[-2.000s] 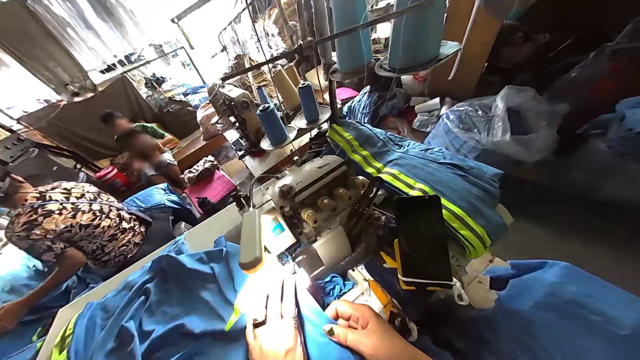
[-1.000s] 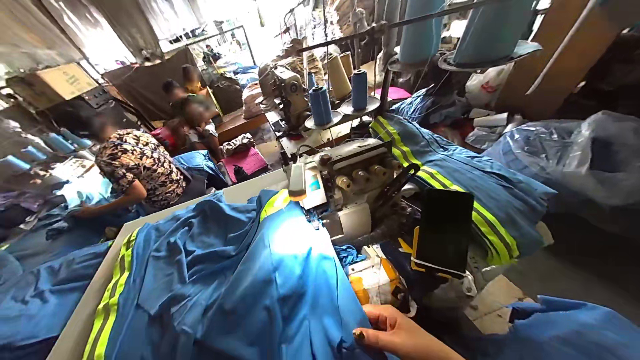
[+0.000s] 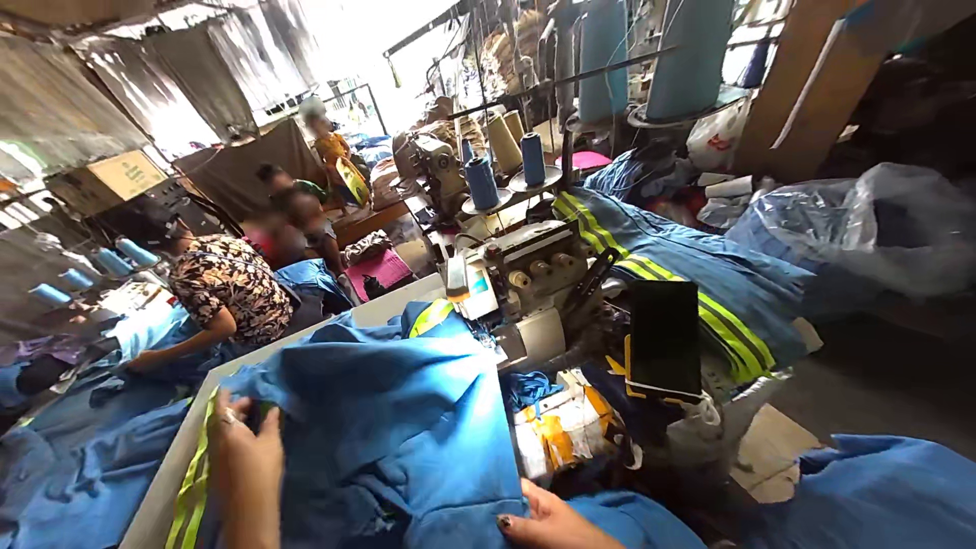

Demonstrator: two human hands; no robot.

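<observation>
Blue fabric with yellow-green reflective strips (image 3: 412,396) spreads over the pale table in front of the overlock sewing machine (image 3: 534,267), one edge lying at its presser area. My left hand (image 3: 248,457) rests on the fabric's left part beside a strip, fingers apart, a ring on one finger; whether it grips cloth is unclear. My right hand (image 3: 549,518) pinches the fabric's right edge between thumb and fingers, near the bottom of the view. A bundle wrapped in white and orange material (image 3: 568,431) sits under the machine's front.
Right of the machine are a dark phone-like panel (image 3: 663,335), a striped blue garment (image 3: 686,267) and a clear plastic bag (image 3: 869,229). Thread cones (image 3: 482,183) stand behind. A person in a patterned shirt (image 3: 229,282) works at the left; other people are further back.
My left hand, near the machine two seconds ago and out of sight one second ago, is now on the fabric at the left. The fabric's right edge has straightened. The view has shifted.
</observation>
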